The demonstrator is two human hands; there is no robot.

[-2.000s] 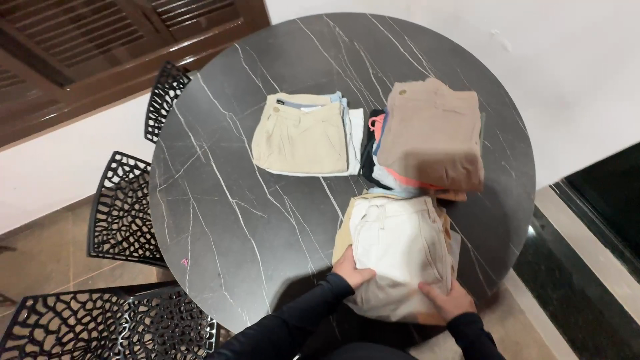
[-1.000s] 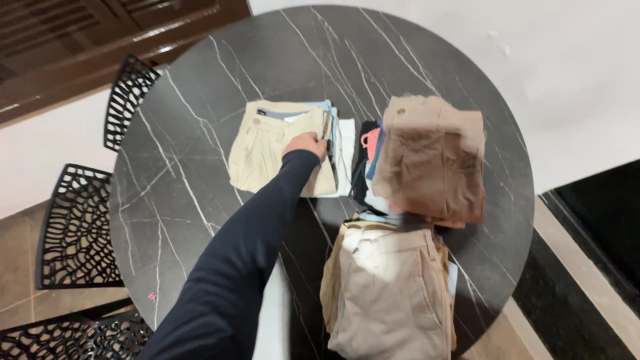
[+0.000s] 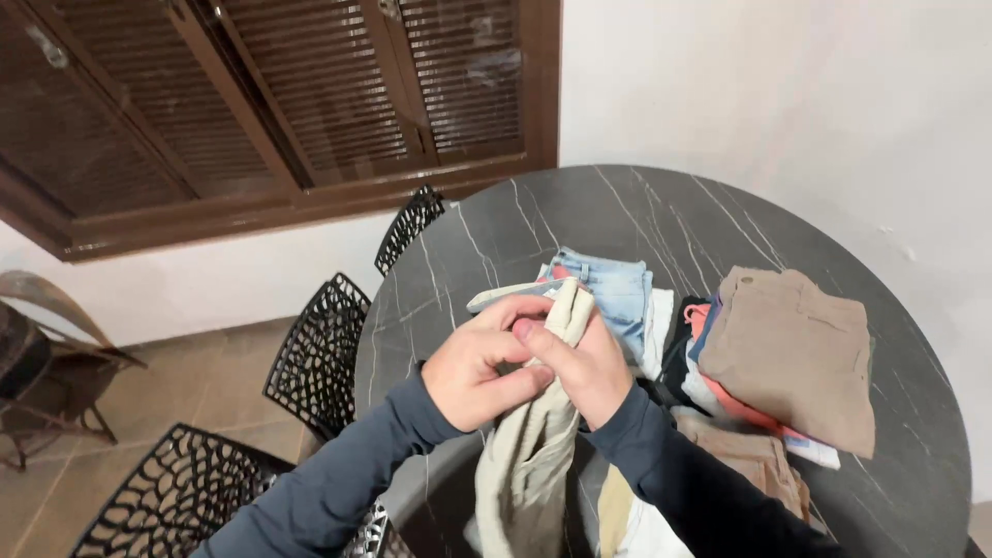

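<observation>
My left hand and my right hand both grip the waistband of beige trousers, which hang down toward me over the near side of the round table. Behind my hands, folded light blue jeans lie on a white garment. To the right sits a stack of folded clothes topped by brown trousers, with coral, blue and dark cloth showing beneath. Nearer me, partly hidden by my right arm, lie folded tan trousers with white and yellowish cloth beside them.
A round dark table with white veins carries the clothes. Black openwork chairs stand along its left side. Behind are a brown louvred window frame and a white wall. Another seat is at the far left.
The beige trousers lay folded on the left stack; now they are lifted and unfolded in both hands, with blue jeans exposed beneath. The view has swung up and left.
</observation>
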